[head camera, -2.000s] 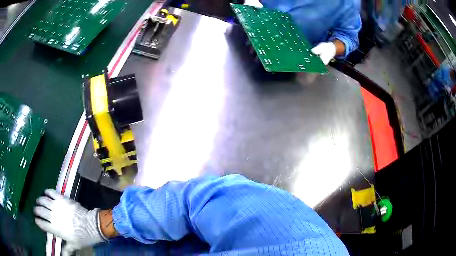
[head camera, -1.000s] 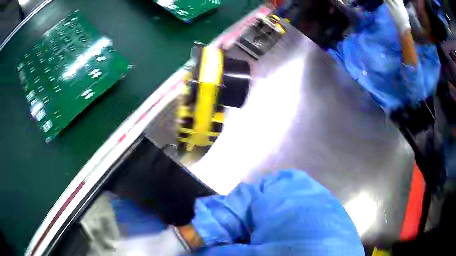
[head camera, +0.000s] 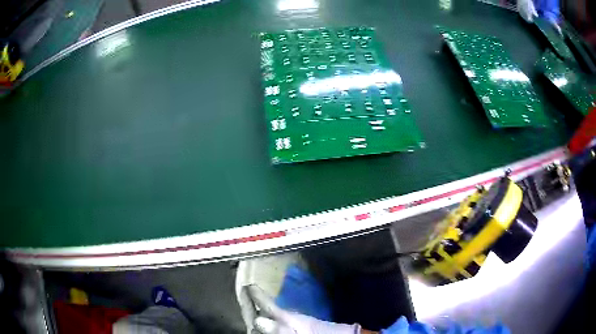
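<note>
My right hand (head camera: 287, 323), in a white glove, is at the bottom edge and partly cut off, with my blue sleeve (head camera: 444, 327) to its right. Its fingers are beside a pale, white-edged item (head camera: 263, 277) with a blue part, below the belt rail. Blur hides whether they grip it. My left hand is not seen. A green circuit board (head camera: 333, 121) lies on the green conveyor belt (head camera: 144, 163), with pale pads facing up. A second board (head camera: 496, 88) lies to its right. No hand touches either board.
A white rail (head camera: 163, 251) with a red stripe edges the belt. A yellow-and-black block (head camera: 480, 228) stands on the steel table (head camera: 510, 293) at right. More boards and another person's gloved hand (head camera: 528, 9) show at upper right. A red item (head camera: 85, 316) is at lower left.
The view has swung left over the belt, so the block and table now sit at the right. My right hand has left the rail and is below it.
</note>
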